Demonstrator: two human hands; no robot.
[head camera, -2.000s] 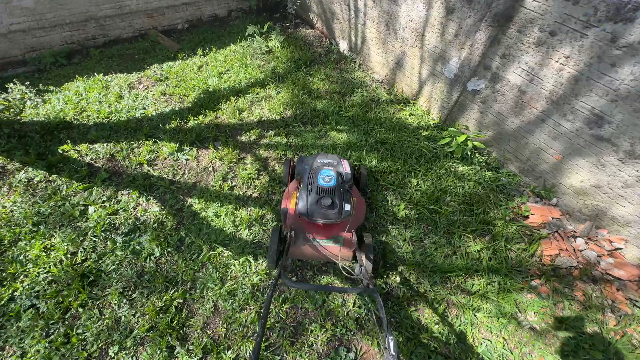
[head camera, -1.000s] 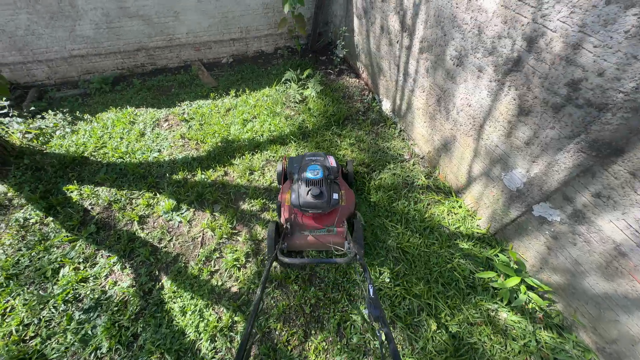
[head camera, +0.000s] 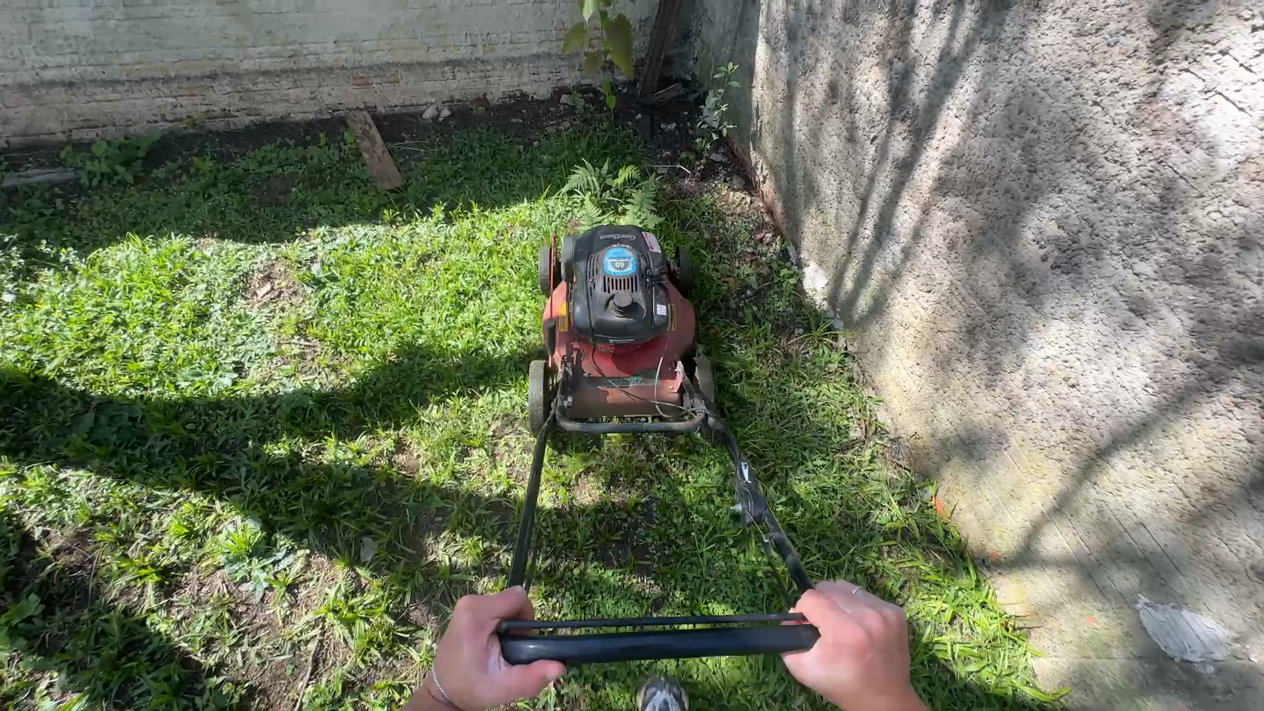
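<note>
A red lawn mower (head camera: 620, 326) with a black engine cover stands on the grass ahead, its front toward the corner of two walls. Its black push handle (head camera: 657, 644) crosses the bottom of the view. My left hand (head camera: 486, 647) is closed around the left end of that bar, thumb along the near side. At the right end, my right hand (head camera: 851, 642) grips the bar where the side tube meets it. A thin control bar runs just above the handle, between both hands. The tip of a shoe (head camera: 662, 693) shows below the handle.
A rough concrete wall (head camera: 1037, 276) runs along the right side. The back wall (head camera: 276, 59) meets it beyond the mower. A wooden board (head camera: 373, 150) lies near the back wall. A fern (head camera: 617, 196) grows just ahead of the mower, and leafy stems stand in the corner.
The mower has advanced toward the wall corner, and the view has moved with it. Both my hands and the handle's crossbar have come into view. The brick rubble seen earlier on the right is out of view.
</note>
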